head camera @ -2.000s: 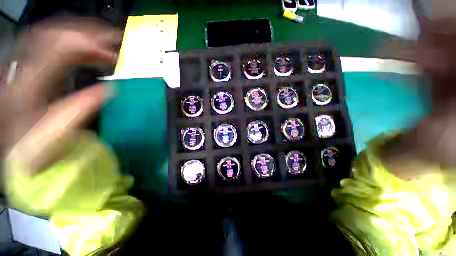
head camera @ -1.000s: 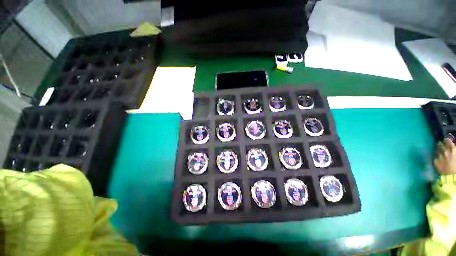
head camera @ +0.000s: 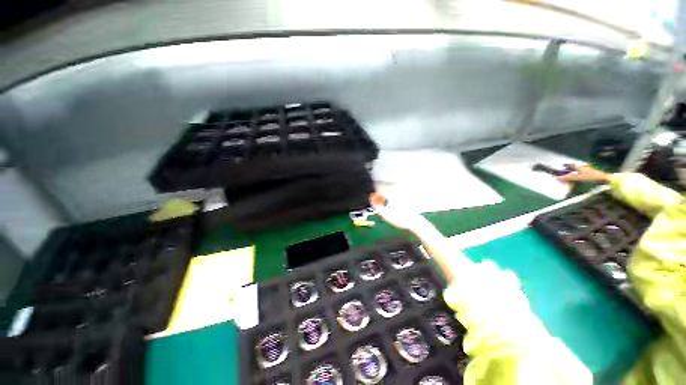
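A black foam tray [head camera: 280, 302] of round watches lies in front of me, cut off by the bottom edge. Its watches, such as one in the middle [head camera: 352, 315], have shiny rims and small coloured text; the back left pocket is empty. My right hand [head camera: 393, 213] reaches over the tray's right side to the right end of the stacked trays, beside small white items [head camera: 362, 217]. It is blurred, and whether it holds anything cannot be told. My left hand is not in view.
Stacked black trays [head camera: 301, 197] stand at the back. A dark phone [head camera: 317, 250] lies behind the working tray. A yellow sheet [head camera: 214, 286] and dark side trays [head camera: 113, 274] are left. White paper [head camera: 432, 180] lies back right. At right, another person's hand [head camera: 585, 175] holds a dark object beyond a tray [head camera: 594, 237].
The view has tilted up and swung, so the tray sits lower and the stack shows fully. My right arm has come in, stretched forward; the left sleeve has left the view.
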